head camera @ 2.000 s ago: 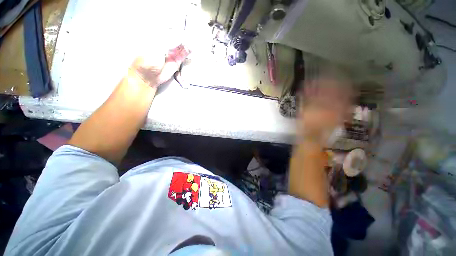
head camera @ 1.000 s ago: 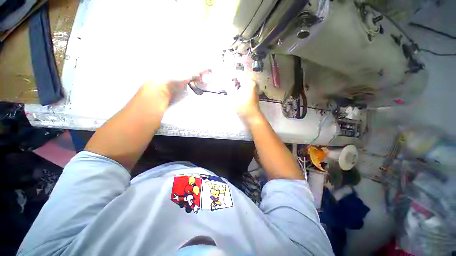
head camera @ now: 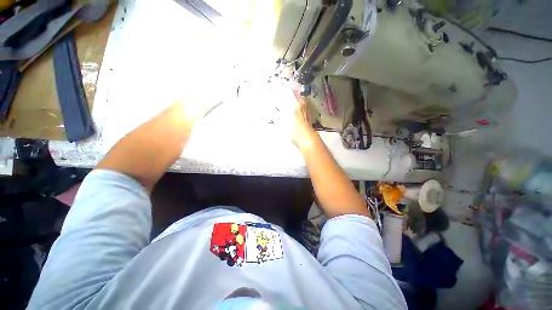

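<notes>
The cream sewing machine (head camera: 387, 66) stands at the upper right, with its needle and presser foot area (head camera: 296, 82) under a bright lamp. My right hand (head camera: 295, 115) is close in front of the needle area, its fingers near the foot. My left hand (head camera: 197, 109) is over the white table to the left, washed out by glare. A thin dark item (head camera: 213, 109) shows at its fingers, but I cannot tell what it is. Glare hides both hands' fingertips and anything small between them.
Black scissors (head camera: 356, 130) and a thin red-pink tool (head camera: 329, 97) lie on the machine bed. Dark blue-grey strips (head camera: 74, 91) lie on brown cardboard (head camera: 36, 112) at left. A white thread cone (head camera: 430, 195) stands right of the table. Plastic bags (head camera: 526, 242) are at far right.
My right hand has come from the machine's right side to the needle area and stays there. My left hand has shifted slightly left since one second ago. The view has shifted slightly.
</notes>
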